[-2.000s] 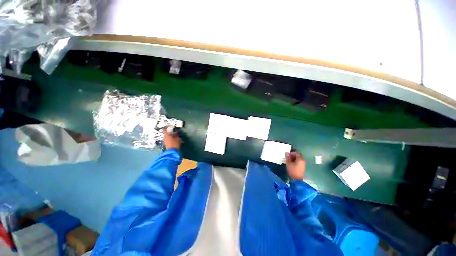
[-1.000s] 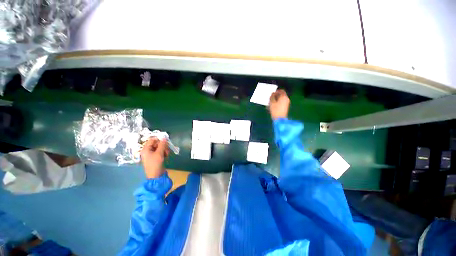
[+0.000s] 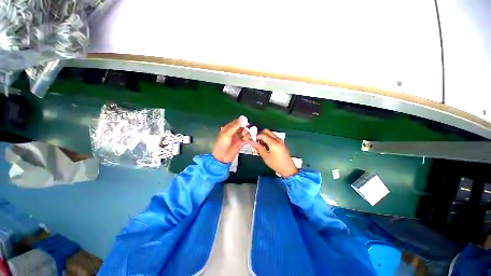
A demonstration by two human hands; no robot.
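My left hand point(image 3: 230, 141) and my right hand point(image 3: 275, 153) are together in front of my chest, both bare. Between their fingertips they hold a small white accessory point(image 3: 253, 131), perhaps a short cable; its exact shape is partly hidden by the fingers. White leaflets point(image 3: 296, 162) lie on the green bench under and beside my hands, mostly covered by them. A clear poly bag point(image 3: 127, 135) lies to the left, with white accessories point(image 3: 173, 144) spilling from its right end.
Black boxes point(image 3: 254, 97) stand in a row under the white shelf point(image 3: 269, 40), some with white pieces on top. A leaflet stack point(image 3: 372, 189) and a small white piece point(image 3: 336, 173) are at the right. A grey bar point(image 3: 420, 147) crosses the right side.
My right hand has come back from the black box row, where it held a leaflet. My left hand has moved right, away from the poly bag. Both now meet at the white accessory.
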